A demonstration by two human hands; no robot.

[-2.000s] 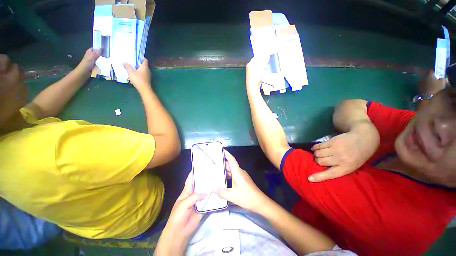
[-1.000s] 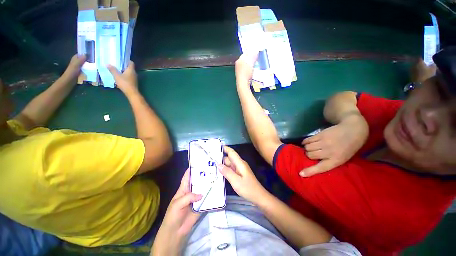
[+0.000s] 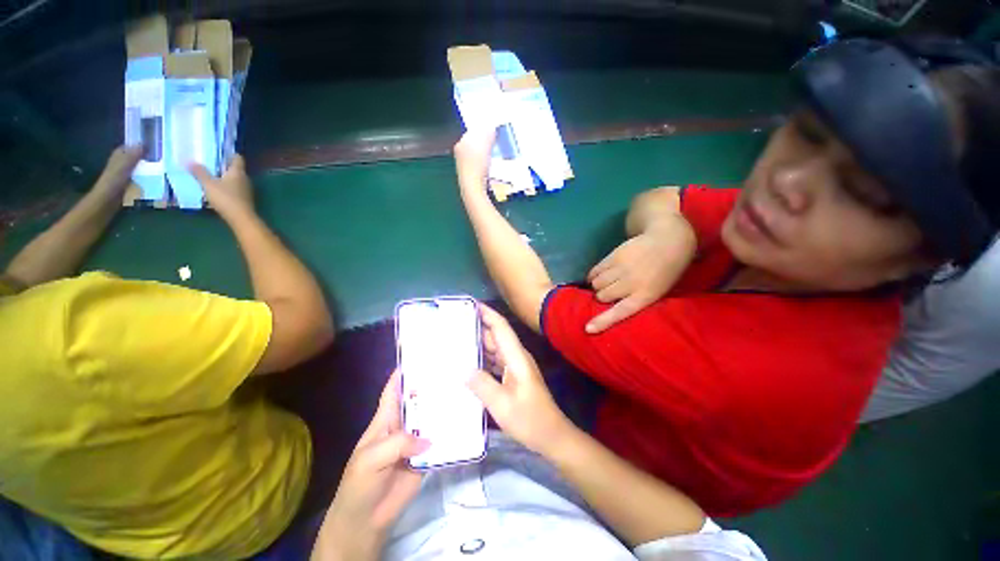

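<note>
A smartphone [image 3: 441,378] with a bright white screen and a pinkish-purple edge is upright in front of my body at the lower middle. My left hand [image 3: 378,466] holds its lower left side, with the thumb over the lower left of the screen. My right hand [image 3: 518,384] holds its right side, with the thumb at the screen's right edge. The fingers behind the phone are partly hidden. The screen's content is too bright to read, with small dark marks at its lower left.
A green worktop [image 3: 373,236] with a reddish-brown strip runs across ahead. At left, a person in yellow holds flattened cartons [image 3: 189,137]. At right, a person in red with a dark visor holds cartons [image 3: 532,126]. A white scrap [image 3: 184,273] lies on the worktop.
The view has turned right, so both neighbours and their cartons sit further left and more of the right person's head shows. My right thumb has moved slightly lower. The marks on the phone screen have changed.
</note>
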